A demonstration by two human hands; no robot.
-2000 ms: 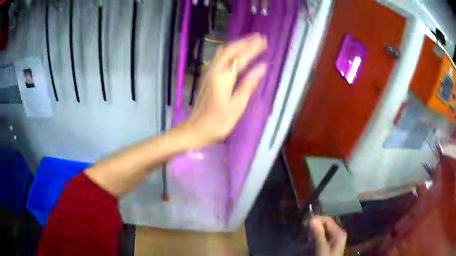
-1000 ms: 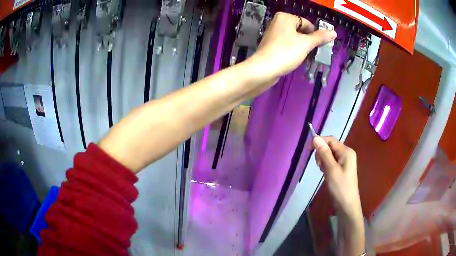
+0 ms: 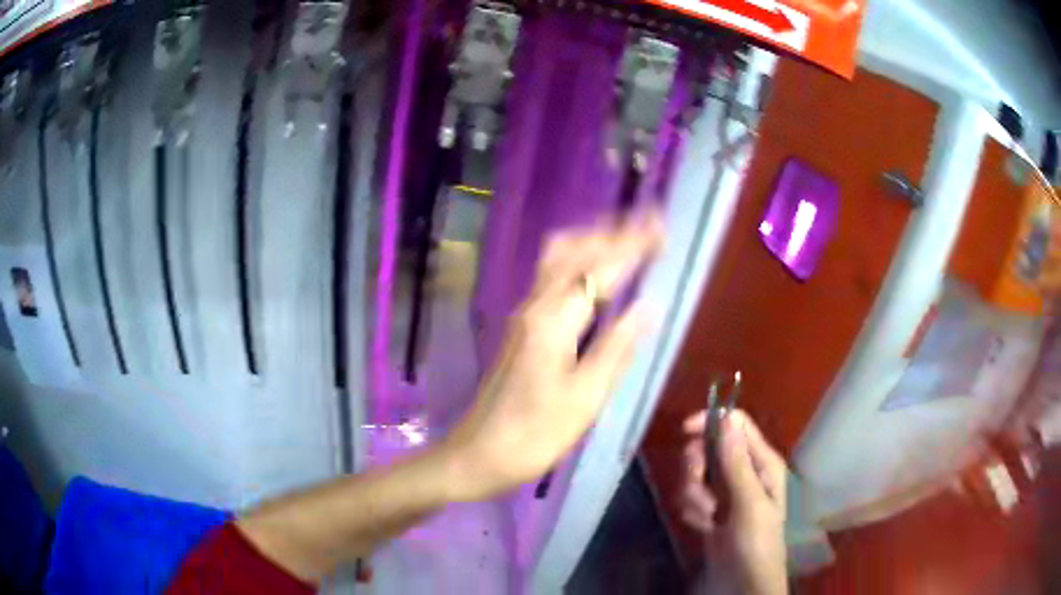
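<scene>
My left hand (image 3: 559,349) is blurred, fingers apart, in front of a dark strap (image 3: 629,184) that hangs from a silvery clip (image 3: 648,93). The hand hides much of the strap; its lower end shows below the wrist. No grip on it is visible, and contact cannot be told. My right hand (image 3: 741,477) is lower right, shut on slim metal tweezers (image 3: 724,401) with the two tips pointing up and apart. No strap shows between the tips.
More straps (image 3: 246,233) hang from clips along the pale booth wall at left. A purple strip curtain (image 3: 535,174) is behind my left hand. An orange panel (image 3: 832,35) is above, a red door (image 3: 861,128) at right, a blue bin (image 3: 128,535) lower left.
My left hand has left the clip and moved down beside the strap. My right hand has moved lower, away from the strap, with the tweezers. The view has shifted, showing more door and bin.
</scene>
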